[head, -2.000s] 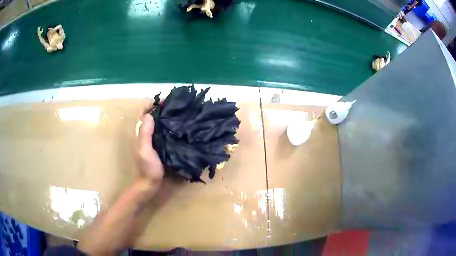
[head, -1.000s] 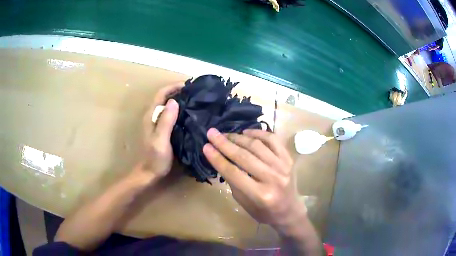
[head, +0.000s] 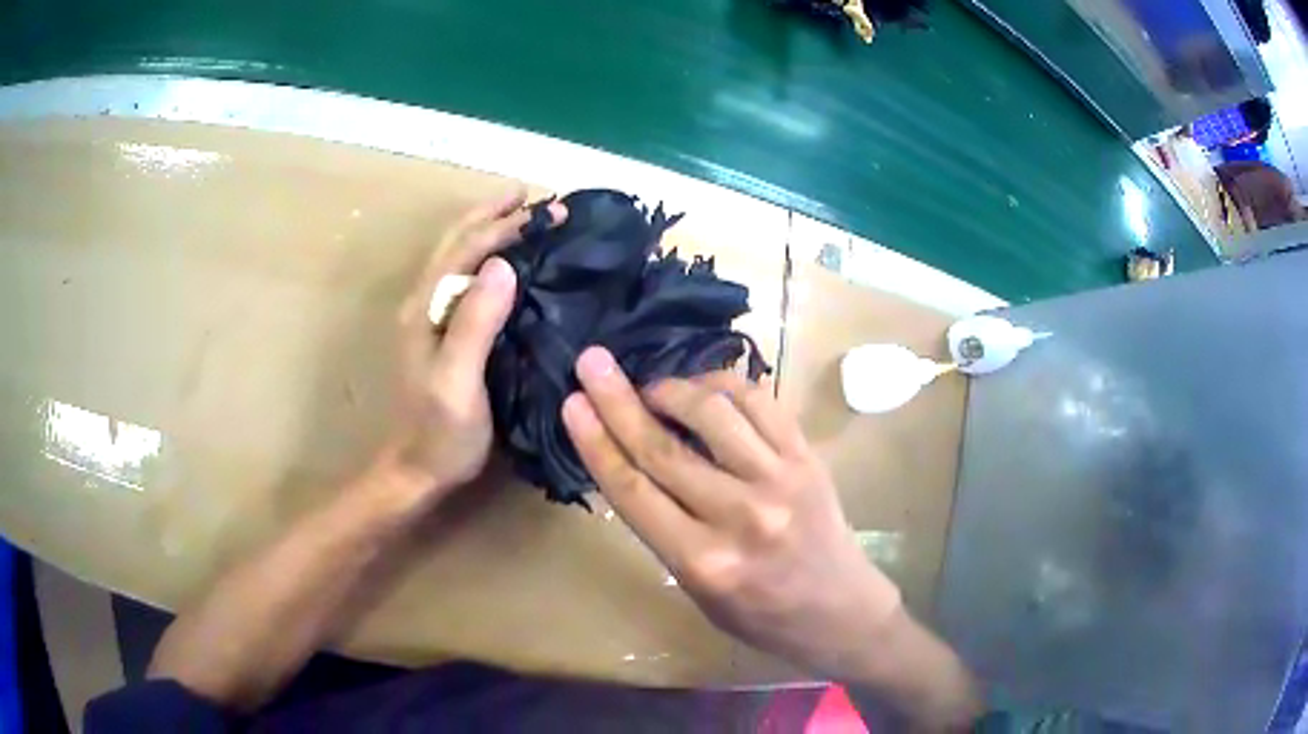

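A black ragged bundle [head: 617, 294] with jagged edges is held over the tan bench [head: 215, 359]. My left hand [head: 452, 359] grips it from the left side, with the thumb along its edge. A small pale part [head: 449, 297] of the figure sticks out beside the left fingers. My right hand [head: 717, 502] lies on the bundle's front and lower right, its fingertips pressed on the black pieces and no tool seen in it. The rest of the figure is hidden by the black pieces and the hands.
Two white squeeze bottles, a nearer one [head: 879, 379] and one [head: 981, 344] against the grey metal panel [head: 1133, 488], lie right of the bundle. The green conveyor belt [head: 574, 101] runs behind, carrying figures with black parts [head: 858, 15] [head: 1148, 264]. A person [head: 1257, 194] shows at the far right.
My right hand has come in and now touches the bundle, which only my left hand held two seconds ago. The camera view has turned, so the belt slants down to the right.
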